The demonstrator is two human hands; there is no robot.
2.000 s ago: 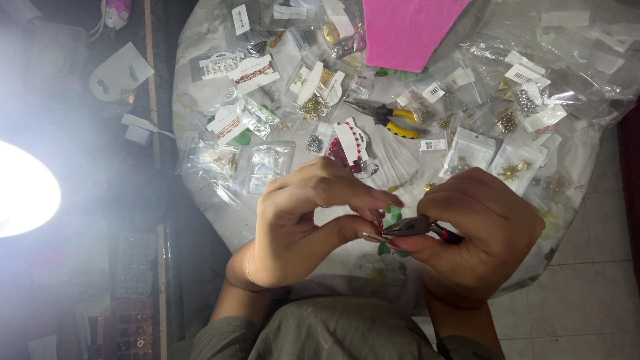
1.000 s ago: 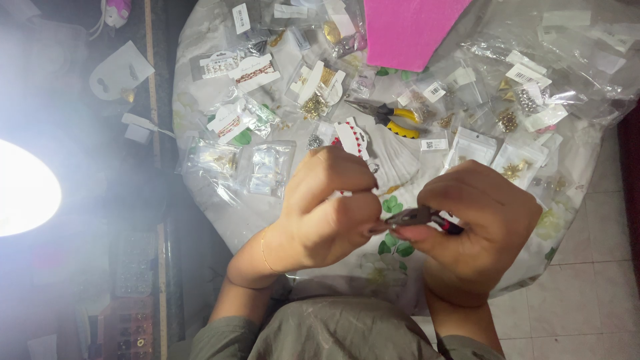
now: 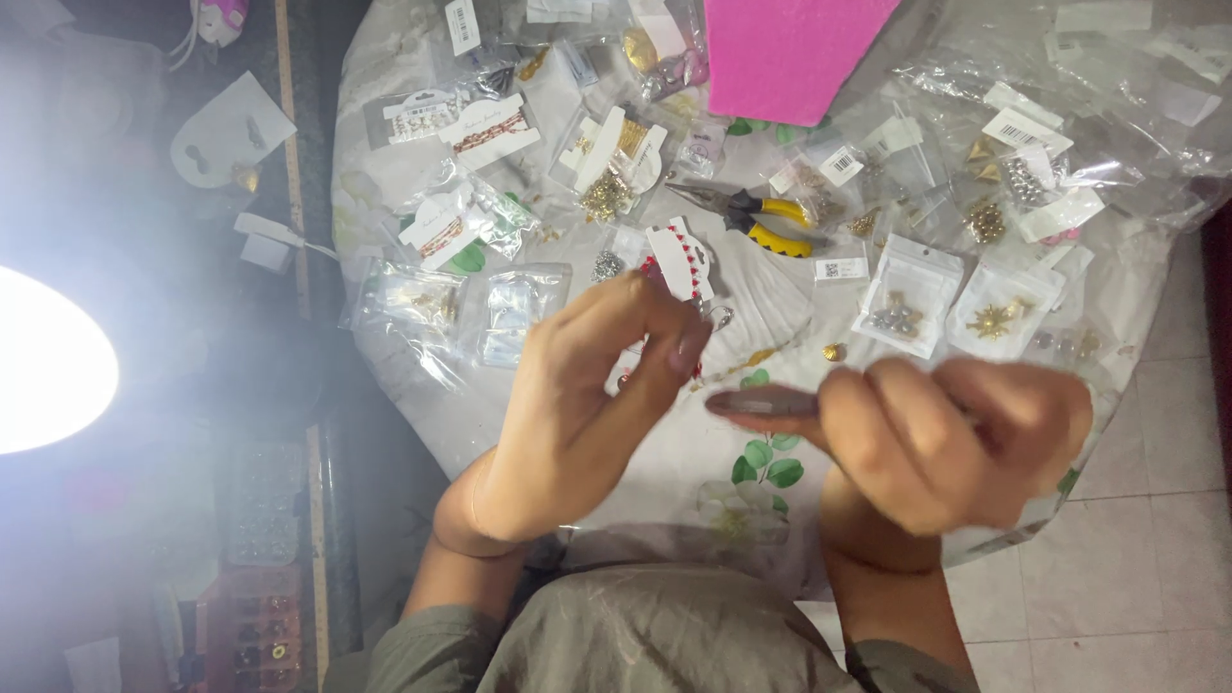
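My left hand (image 3: 597,404) is near the middle, thumb and forefinger pinched together. Small red beads (image 3: 699,372) show beside its fingertips; the rest of that piece is hidden. My right hand (image 3: 948,443), slightly blurred, is closed around small pliers (image 3: 765,402), whose jaws point left toward my left hand without touching it. Past my left fingertips lies a white card with a red beaded chain (image 3: 685,260). Yellow-and-black handled pliers (image 3: 756,214) rest beyond both hands. A gold shell-shaped charm (image 3: 834,352) lies just beyond my right hand.
Plastic bags of jewellery findings (image 3: 908,298) and carded chains (image 3: 491,132) spread over the cloth-covered round table (image 3: 616,500). A pink sheet (image 3: 794,58) lies at the far edge. At left are a bright lamp (image 3: 48,361) and a compartment box with beads (image 3: 265,626).
My hands have drawn apart. The small pliers' jaws, close against my left fingertips before, now stand away to the right.
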